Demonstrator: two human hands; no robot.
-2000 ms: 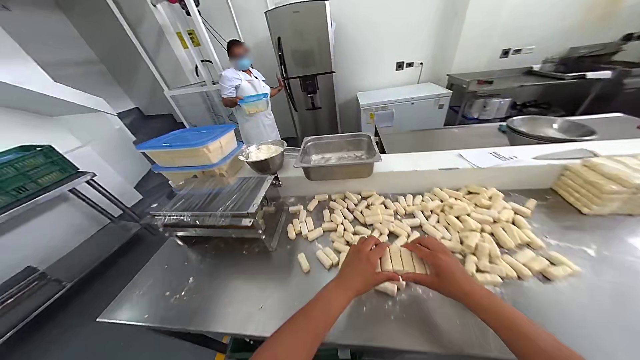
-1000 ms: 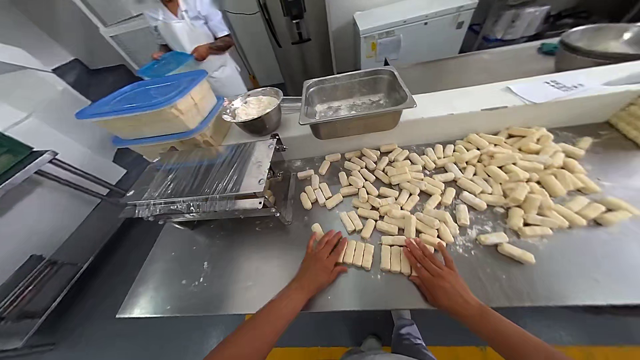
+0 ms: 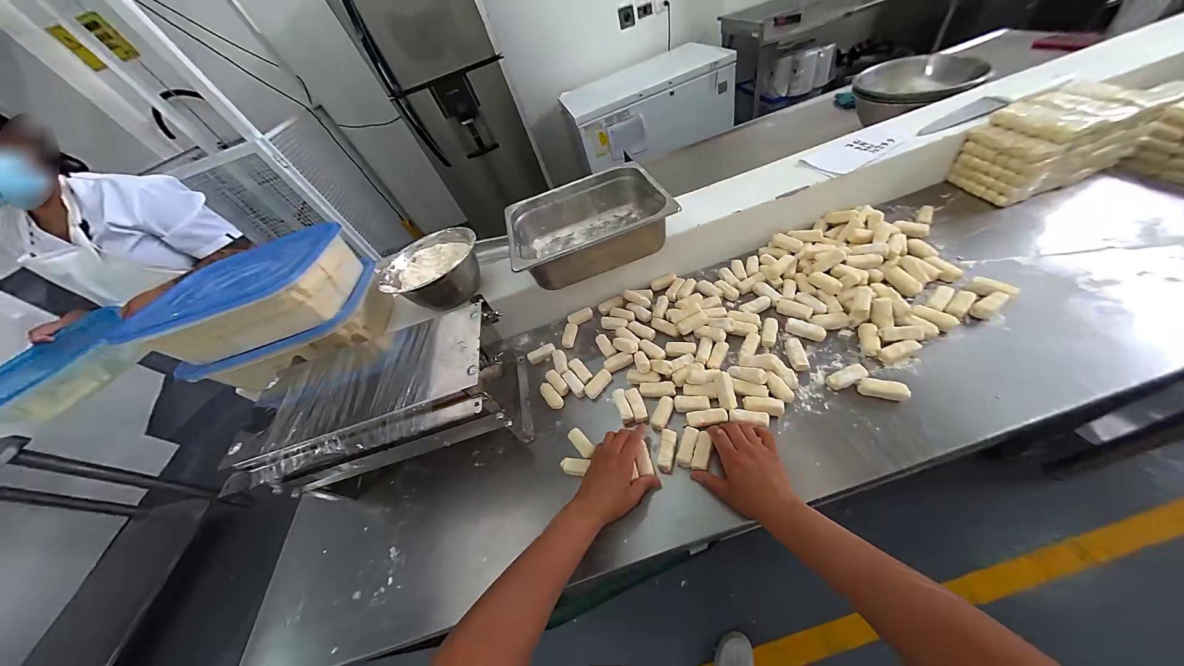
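Note:
My left hand [image 3: 617,476] rests on the steel table [image 3: 398,564] over a few short dough sticks, its fingers beside one upright stick [image 3: 644,458]. Against the right end of a short row of dough sticks [image 3: 686,446] lies my right hand [image 3: 749,470], its fingertips touching sticks above them. Whether either hand grips a stick cannot be told; the palms hide part of them. Two loose sticks [image 3: 575,466] lie just left of my left hand. Beyond both hands spreads a big floured pile of dough sticks [image 3: 703,342], heaped higher toward the right.
A film-wrapping machine [image 3: 388,398] stands at the left, near blue-lidded tubs [image 3: 250,296], a flour bowl [image 3: 435,268] and a steel pan [image 3: 592,231] on the ledge. Wrapped packs [image 3: 1036,148] sit back right. A masked person [image 3: 120,231] holds a blue-lidded container at far left.
The hands held a group of sticks together two seconds ago; now they are apart at a row on the table. The other person has come closer to the tubs. The view has shifted.

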